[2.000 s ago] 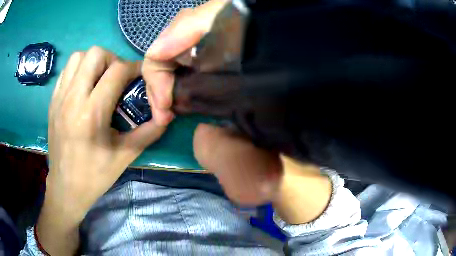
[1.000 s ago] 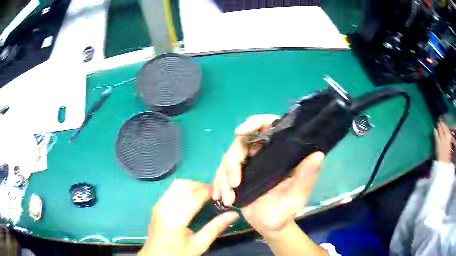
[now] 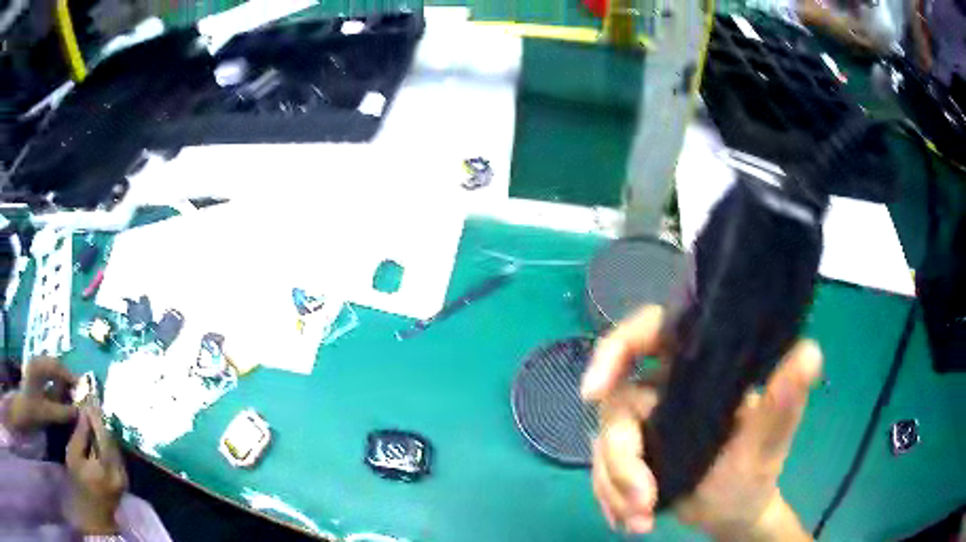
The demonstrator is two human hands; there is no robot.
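My right hand (image 3: 699,455) grips the thick black electric screwdriver (image 3: 741,318), which is tilted, its lower end hidden near my fingers. My left hand is not in view. Two round screw trays stand just left of the driver: the nearer screw tray (image 3: 551,402) is partly behind my fingers, and the farther screw tray (image 3: 630,277) is partly behind the driver. A black watch body (image 3: 399,454) lies left of the trays. A pale-rimmed watch case (image 3: 246,437) lies further left. A small dark watch piece (image 3: 904,435) lies at far right.
Slim dark tweezers (image 3: 461,304) lie beyond the watch body. A white perforated sheet (image 3: 434,254) and modules with wires (image 3: 212,355) are at left. Another person's hands (image 3: 90,445) hold a small part at lower left. A black foam tray (image 3: 275,95) lies beyond. The driver's cable curves behind.
The view has swung left, bringing in the left bench and another person's hands. My right hand has lifted the driver to a steeper angle. My left hand has gone out of view.
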